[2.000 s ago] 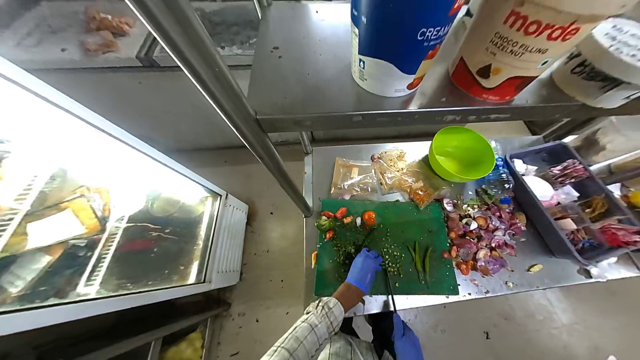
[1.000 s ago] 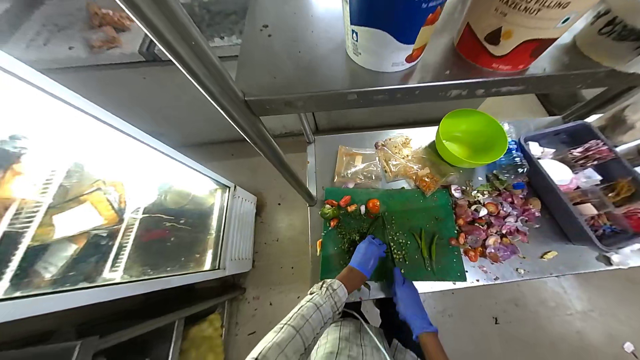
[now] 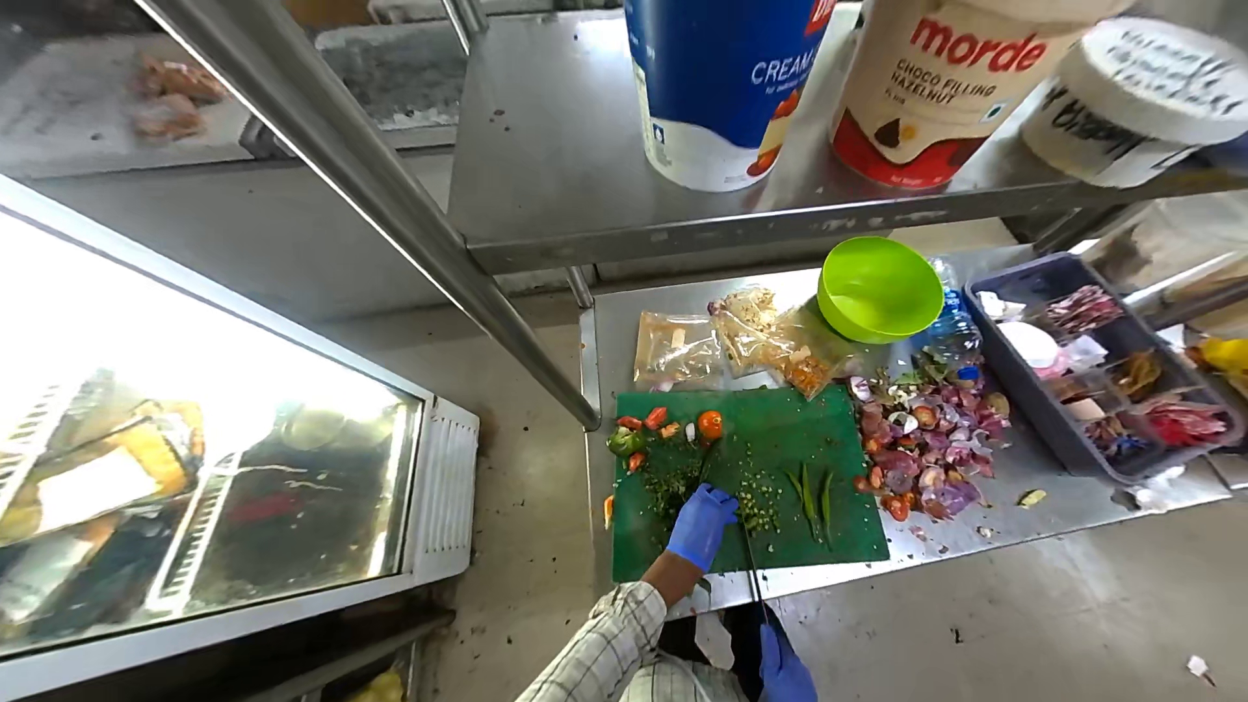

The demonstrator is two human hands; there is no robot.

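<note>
On a green cutting board (image 3: 819,429), my left hand (image 3: 703,526) in a blue glove rests with bent fingers beside chopped green herbs (image 3: 673,490); whether it holds anything is hidden. My gloved right hand (image 3: 784,667) is below the board's near edge, at the handle end of a thin dark knife (image 3: 751,561) whose blade lies over the board. Chopped green pieces (image 3: 759,502) are right of my left hand, and several whole green chillies (image 3: 808,500) lie farther right. A tomato (image 3: 710,424) and small red pieces (image 3: 656,418) sit near the board's far edge.
Onion peels and scraps (image 3: 931,448) heap right of the board. Behind are plastic bags of food (image 3: 678,348), a lime-green bowl (image 3: 879,290) and a water bottle (image 3: 951,322). A divided grey crate (image 3: 1058,419) stands right. A steel shelf (image 3: 585,185) with tubs overhangs; a glass-topped freezer (image 3: 447,497) is left.
My right hand has moved down and back from the board's near edge, where it was a second ago. My left hand remains over the board near the herbs.
</note>
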